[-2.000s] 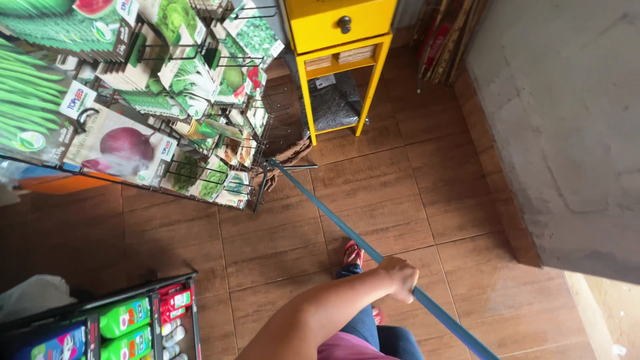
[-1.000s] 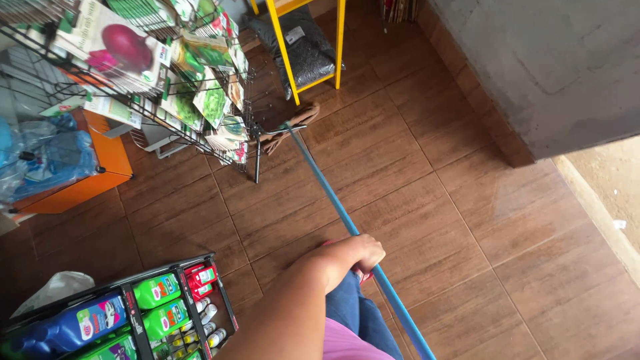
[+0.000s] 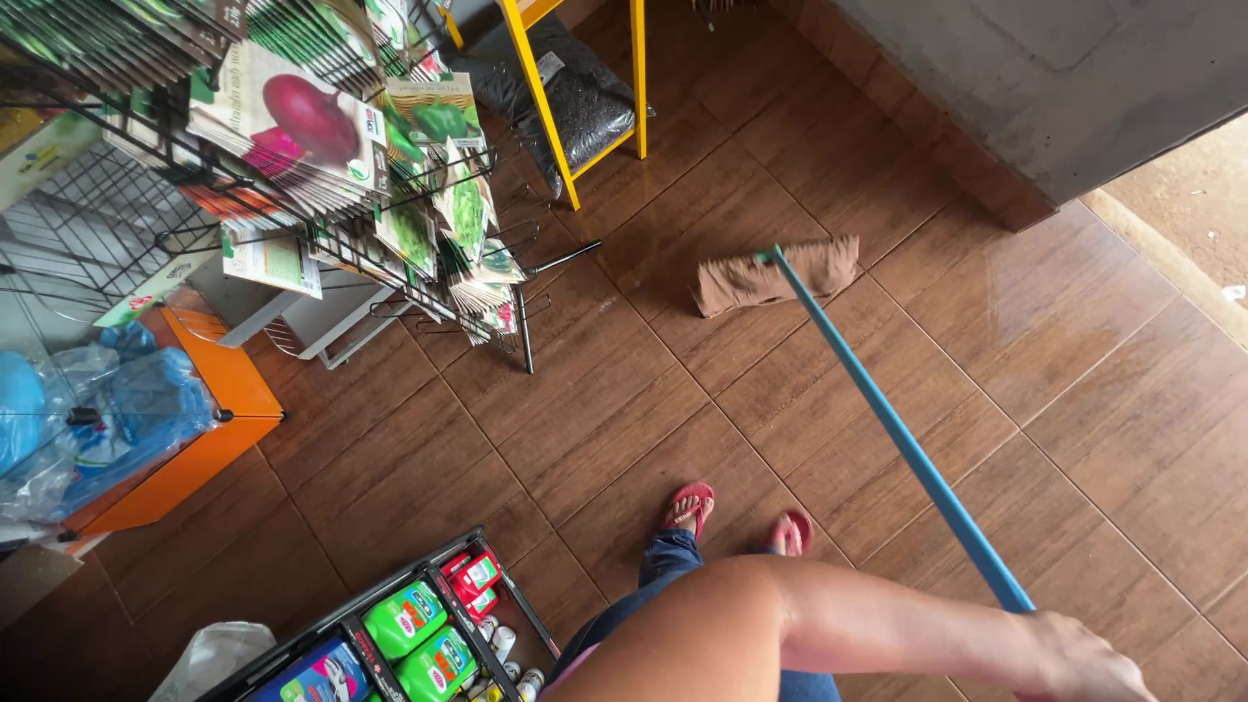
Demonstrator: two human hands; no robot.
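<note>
My left hand point(image 3: 1082, 663) grips a blue pole point(image 3: 902, 439) at the lower right edge, the arm reaching across from the bottom middle. Up and to the left, the far end of the pole meets a brown cloth point(image 3: 780, 278) spread on the tiled floor, with ragged edges. A bit of green shows where pole and cloth join. The rest of the pole beyond my hand is cut off by the frame. My right hand is out of view.
A wire rack of seed packets point(image 3: 312, 117) stands upper left, its black foot point(image 3: 526, 327) on the floor. Nearby are a yellow stand point(image 3: 575, 185) with a dark bag, an orange cabinet point(image 3: 234, 375), a bottle rack point(image 3: 478, 536) and a grey wall corner point(image 3: 1033, 185). My sandalled feet point(image 3: 692, 507) are below.
The cloth at the pole's end has moved away from the seed rack's foot, out to the right across the floor. My left hand has swung right with the pole.
</note>
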